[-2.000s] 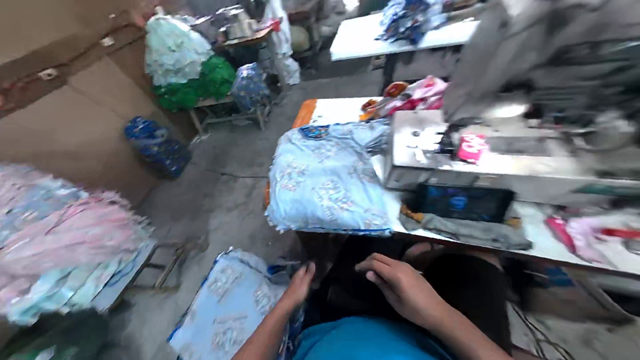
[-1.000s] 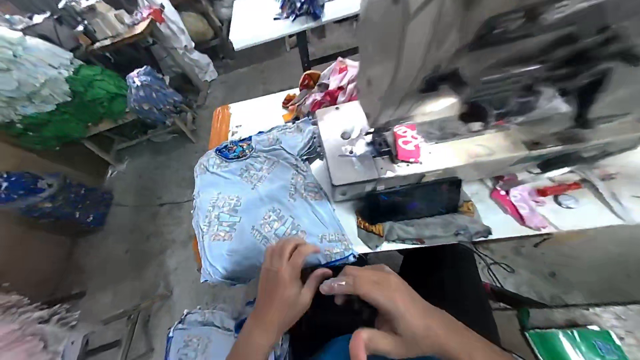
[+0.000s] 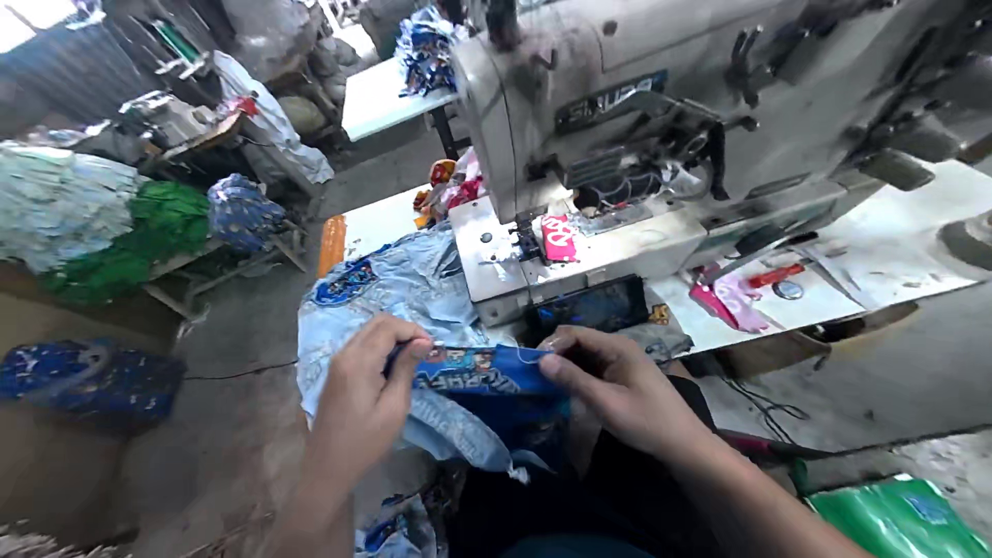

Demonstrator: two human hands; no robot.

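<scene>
My left hand [image 3: 376, 387] pinches one end of the edge of a blue printed fabric piece [image 3: 473, 372], which bears a picture and lettering. My right hand [image 3: 612, 380] grips the other end, where a loose pale thread shows, so the edge is stretched between both hands. Light-blue printed cloth [image 3: 457, 426] hangs below it. Beyond my left hand, a light-blue printed garment [image 3: 333, 333] with a dark-blue patterned neck opening lies on the table. The industrial sewing machine [image 3: 542, 116] stands just past my hands, a pink-red fabric scrap [image 3: 559, 238] by its needle area.
A dark phone-like device [image 3: 593, 306] lies before the machine. Scissors [image 3: 833, 271], a red-handled tool [image 3: 776, 275] and pink scraps [image 3: 728, 302] are to the right. Fabric heaps [image 3: 70, 201] stand at left, a blue bundle [image 3: 93, 380] on the floor. A green package [image 3: 899, 515] lies lower right.
My hands, close together over my lap a second ago, are now raised and apart with the blue fabric edge between them. The light-blue garment on the table, flatter before, is now rumpled.
</scene>
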